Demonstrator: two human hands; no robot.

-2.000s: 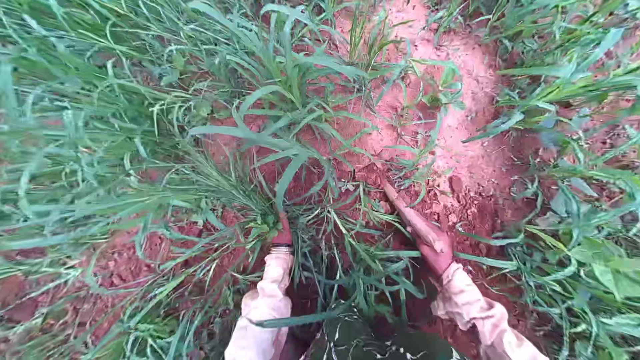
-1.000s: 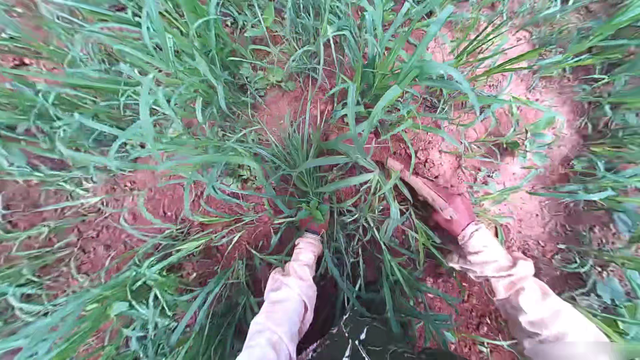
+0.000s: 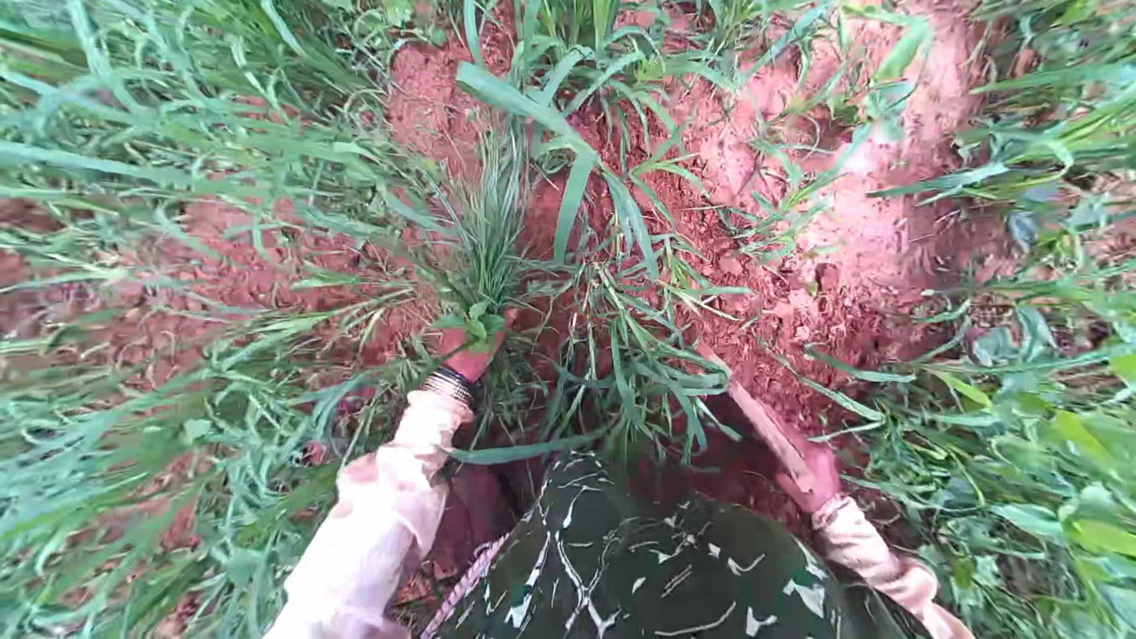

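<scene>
My left hand [image 3: 470, 348], with dark bangles at the wrist, is closed around the base of a bunch of green grass [image 3: 486, 240]; a small broad-leaved weed lies over its fingers. Lower right, my right hand [image 3: 815, 472] grips a wooden handle [image 3: 759, 417] that slants up and left. The far end of the handle is hidden by soil and grass blades, so the tool's head does not show. Between the hands lies a loose heap of grass [image 3: 635, 364] on the red soil.
Dense tall grass [image 3: 115, 177] covers the left side. Leafy plants [image 3: 1056, 470] stand at the right. Red soil [image 3: 852, 222] runs between them at the upper right. Dark patterned cloth [image 3: 648, 568] over my lap fills the bottom middle.
My left hand has moved left with a bunch of grass in it, apart from the middle clump. My right hand and the handle have drawn down and back toward me. The view has shifted.
</scene>
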